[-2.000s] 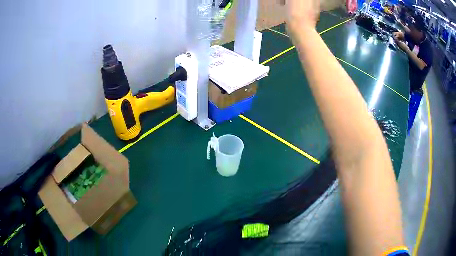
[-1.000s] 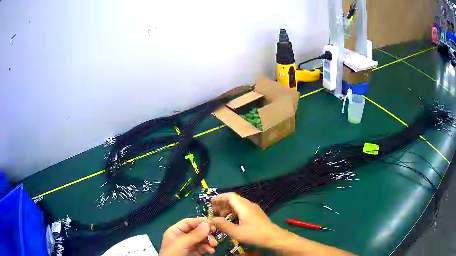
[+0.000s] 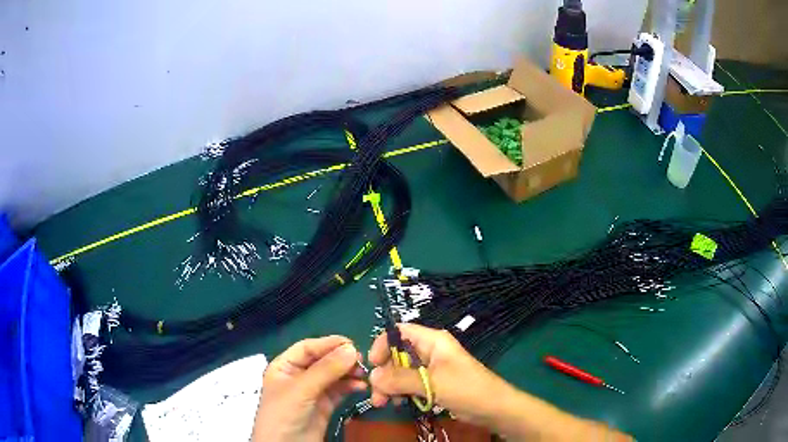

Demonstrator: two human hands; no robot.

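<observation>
My left hand (image 3: 307, 388) is at the bottom centre, thumb and fingers pinched on a thin wire end. My right hand (image 3: 441, 371) is beside it, almost touching, and holds scissors (image 3: 424, 390) with yellowish loops and dark blades pointing up and away. The wire between the hands is too small to make out fully. A reddish-brown wooden block (image 3: 367, 431) lies below the hands, partly hidden by them. The main black wire bundle (image 3: 536, 289) with white ends runs right from just beyond the hands.
A red screwdriver (image 3: 573, 371) lies right of the hands, a white paper (image 3: 212, 404) left. Black coils (image 3: 294, 285), an open carton (image 3: 549, 173) of green pieces, a yellow heat gun (image 3: 568, 65) and a cup (image 3: 683, 160) stand farther back. A blue bin (image 3: 39, 345) is far left.
The view has swung left from the far right of the bench. My right arm, first stretched forward, is back beside my left hand. The scissors now show clearly in my right hand.
</observation>
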